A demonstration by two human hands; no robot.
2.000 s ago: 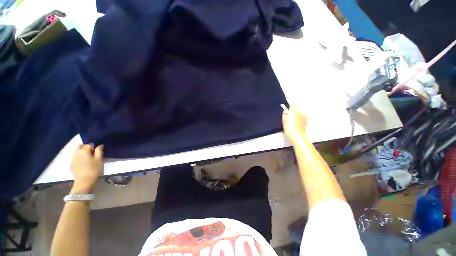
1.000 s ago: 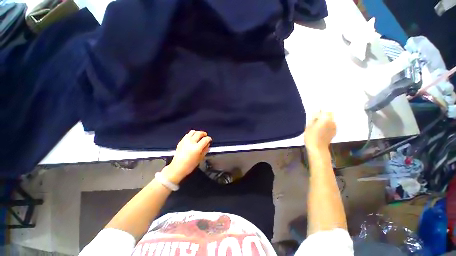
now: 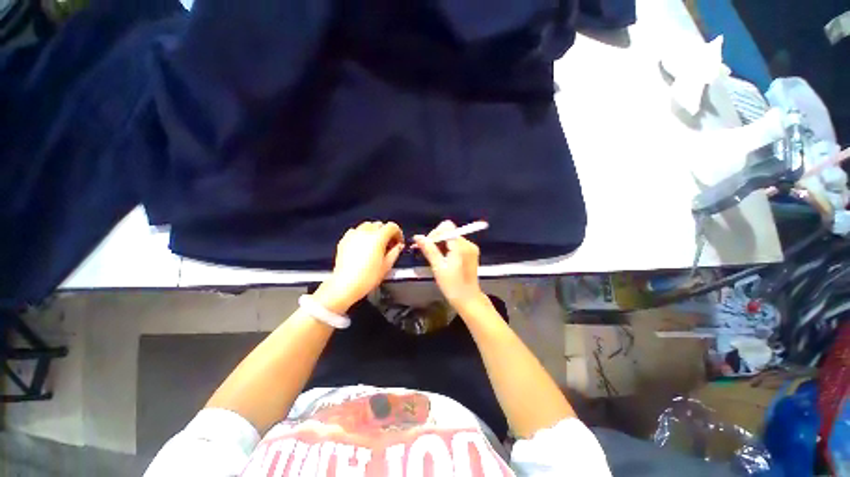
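A navy coat or jacket (image 3: 373,140) lies spread on the white table (image 3: 643,149), its hem along the front edge. My left hand (image 3: 366,261) pinches the hem near its middle. My right hand (image 3: 454,265) is just to the right of it, holding a thin white marking pen (image 3: 466,230) with its tip pointing left at the hem. A small gap separates the hands. The exact point where the tip meets the cloth is too small to tell.
More navy cloth (image 3: 75,140) hangs over the table's left side. A silvery spray gun (image 3: 760,172) lies at the right table corner, with a crumpled white cloth (image 3: 692,73) behind it. Clear plastic (image 3: 699,433) lies on the floor at right.
My left hand moved right along the hem from the left corner to the middle. My right hand left the right corner and came in beside it with the pen.
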